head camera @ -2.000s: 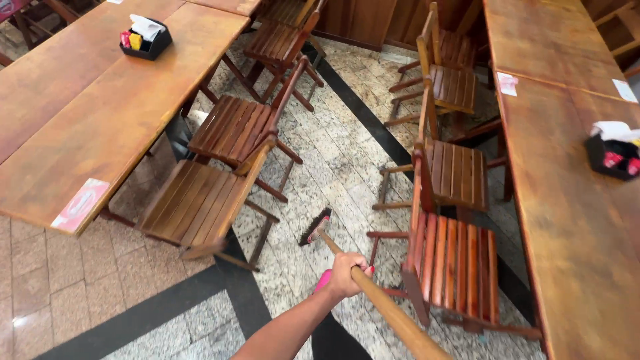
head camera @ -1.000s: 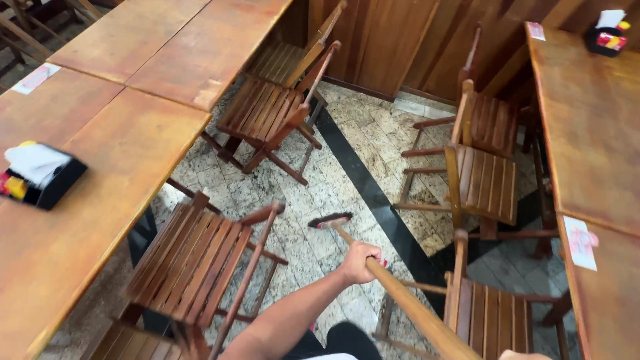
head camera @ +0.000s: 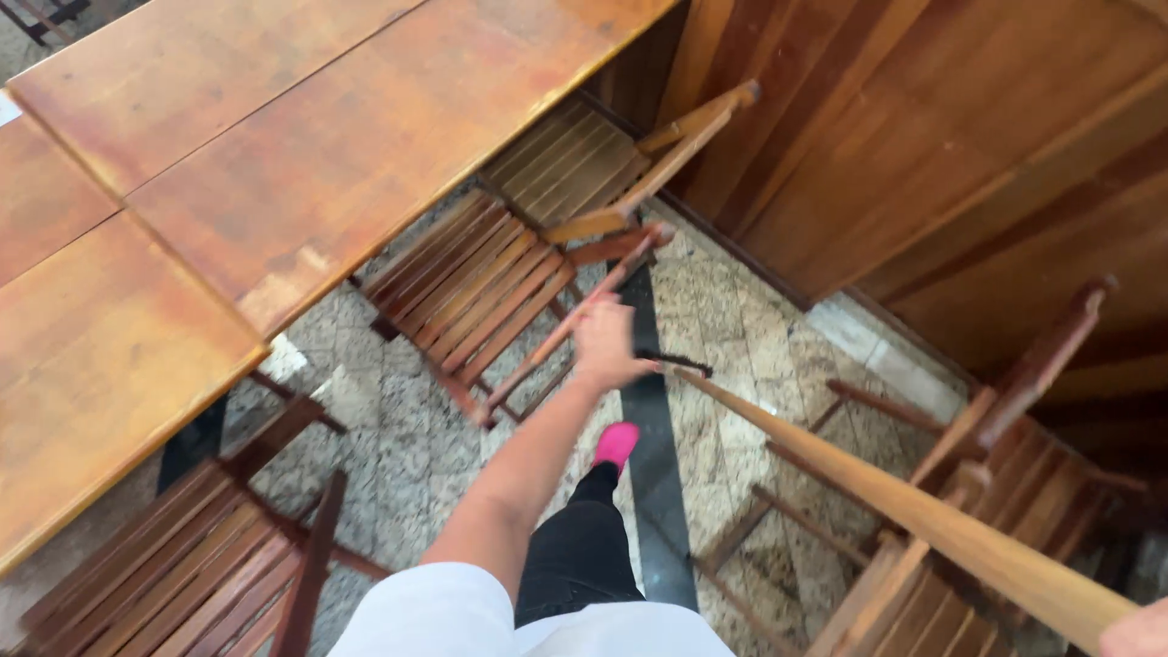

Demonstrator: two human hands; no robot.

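Note:
My left hand (head camera: 606, 342) is off the broom handle and on the top of the back of a slatted wooden folding chair (head camera: 479, 283); its fingers seem to curl over the rail, slightly blurred. At the bottom right edge, my right hand (head camera: 1131, 634) shows only in part, at the upper end of the long wooden broom handle (head camera: 899, 502). The handle slants down to a dark-bristled broom head (head camera: 680, 362) on the floor, just right of my left hand and partly hidden by it.
Joined wooden tables (head camera: 365, 119) run along the upper left. A second folding chair (head camera: 570, 164) stands behind the touched one, another (head camera: 182, 566) at lower left, and more (head camera: 1031, 484) at right. Wood paneling (head camera: 912, 137) borders the stone floor. My pink shoe (head camera: 617, 443) is near the dark floor strip.
My left hand has left the broom handle and reached a chair back on the left. The right hand still has the handle's upper end. The view has moved forward toward the paneling.

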